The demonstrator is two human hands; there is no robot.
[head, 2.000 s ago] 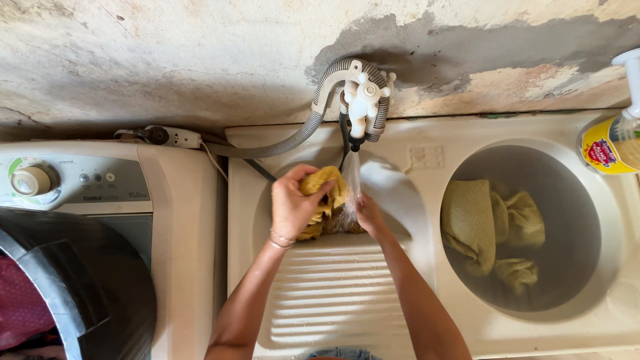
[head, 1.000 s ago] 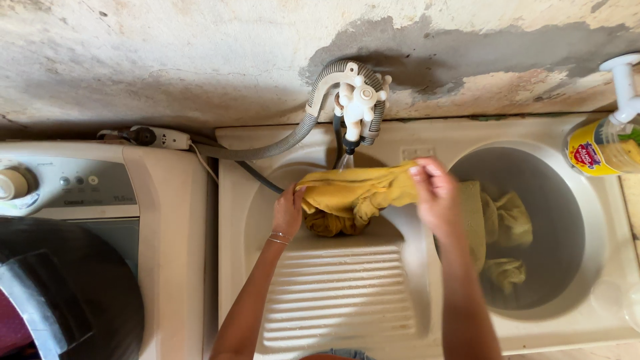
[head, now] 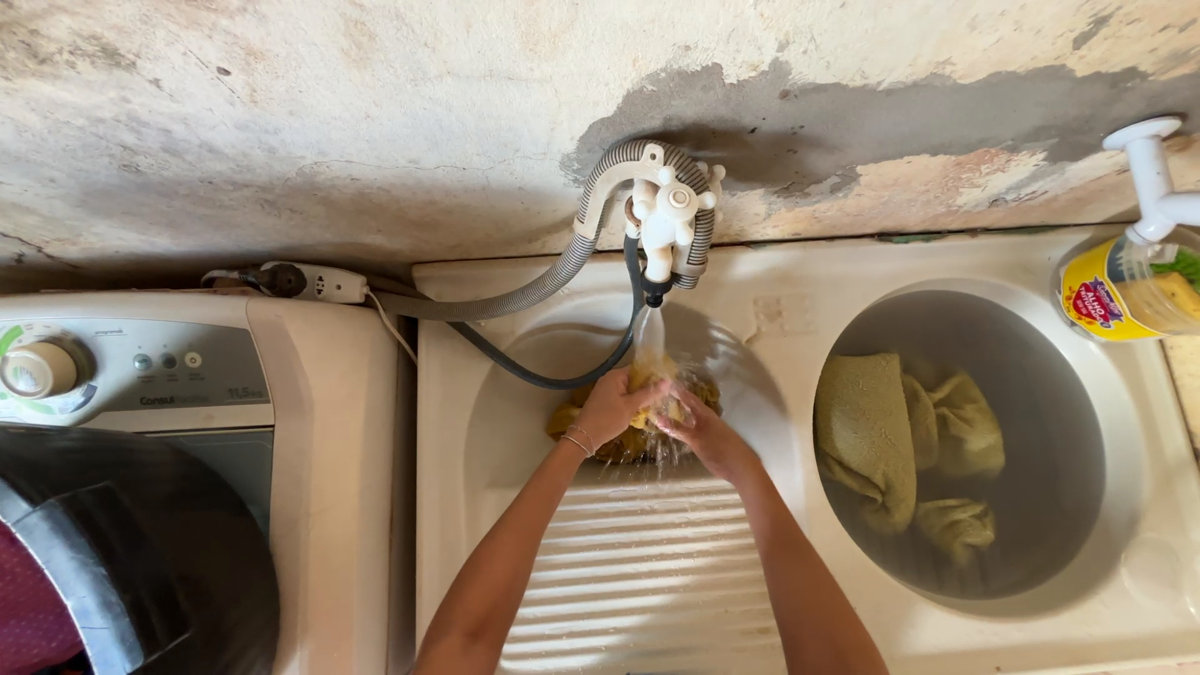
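Observation:
Water runs from a white plastic faucet (head: pixel 669 220) with a black nozzle onto a yellow cloth (head: pixel 619 442) in the left basin of a laundry sink (head: pixel 764 412). My left hand (head: pixel 611 405) is closed on part of the cloth beneath the stream. At the stream's right side, my right hand (head: pixel 703 429) is against the cloth, its fingers partly hidden by splashing water; whether it grips is unclear. Below both hands lies the ribbed washboard (head: pixel 647 572). Greenish-yellow cloth (head: pixel 864 436) sits partly submerged in cloudy water in the round right basin (head: pixel 1041 469).
At the left stands a washing machine (head: pixel 337 487), with a black tub (head: pixel 187 534) holding dark red fabric on it. A gray corrugated hose (head: pixel 534 298) and a power strip (head: pixel 328 284) lie along the wall. A yellow-labeled plastic container (head: pixel 1111 289) and white pipe (head: pixel 1148 178) are at the right.
One second ago my hands held the yellow cloth stretched out sideways; now it is bunched under the stream. My right hand has moved left, closer to my left hand.

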